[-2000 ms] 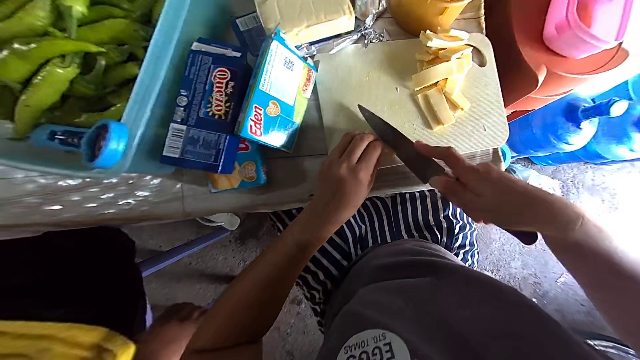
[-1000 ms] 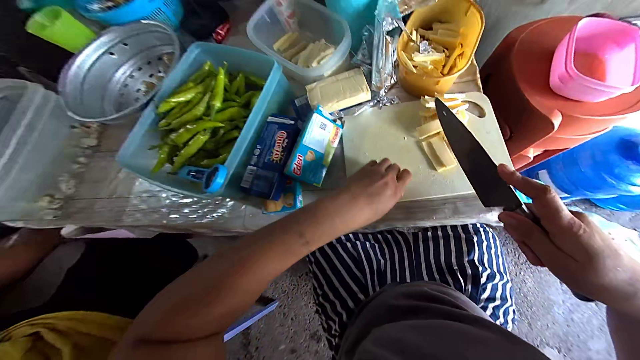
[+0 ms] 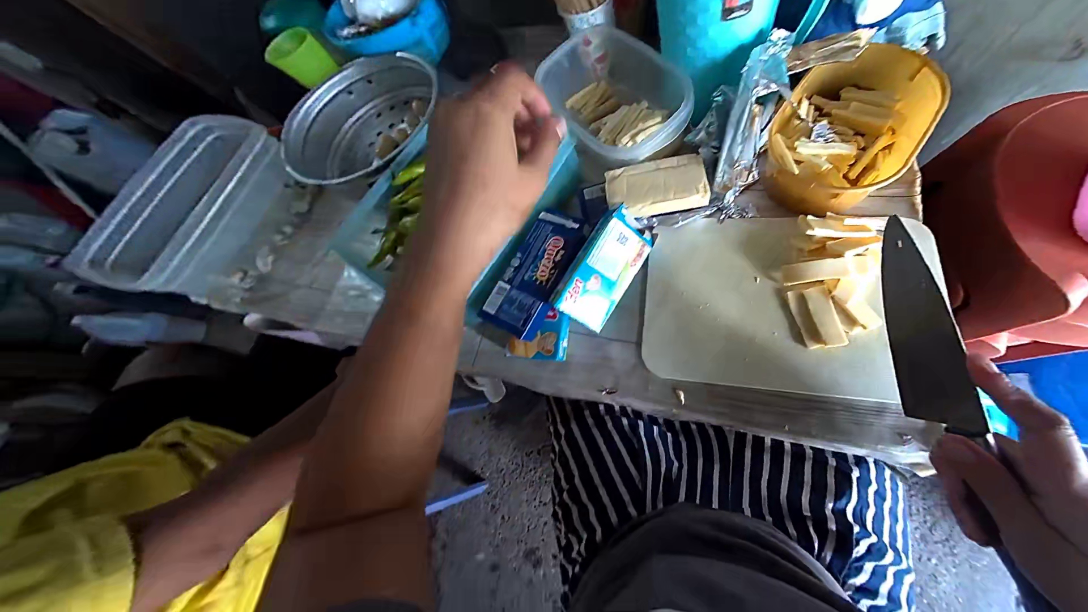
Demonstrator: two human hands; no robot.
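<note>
My right hand (image 3: 1011, 476) grips a kitchen knife (image 3: 926, 331), its blade pointing away from me over the right edge of a cutting board (image 3: 714, 306). Cheese strips (image 3: 824, 289) lie in a loose pile on the board's right part. My left hand (image 3: 518, 119) is raised over the blue tub of green chili peppers (image 3: 404, 212), beside a clear plastic container (image 3: 680, 119) with cheese strips (image 3: 620, 119). Its fingers are bent; whether they hold anything is unclear. A block of cheese (image 3: 659, 183) lies behind the cheese boxes (image 3: 603, 268), left of the board.
A yellow container (image 3: 926, 110) of cheese pieces and crumpled foil (image 3: 748, 119) stand behind the board. A perforated metal pot (image 3: 293, 140) and a clear plastic bin (image 3: 170, 204) are at left. Beside me is a person in a yellow garment (image 3: 68, 527). A red-brown plastic container (image 3: 1011, 212) stands at right.
My left hand has left the board and moved left and away from me, over the pepper tub. The knife, earlier low over the board near my left hand, is now at the board's right edge.
</note>
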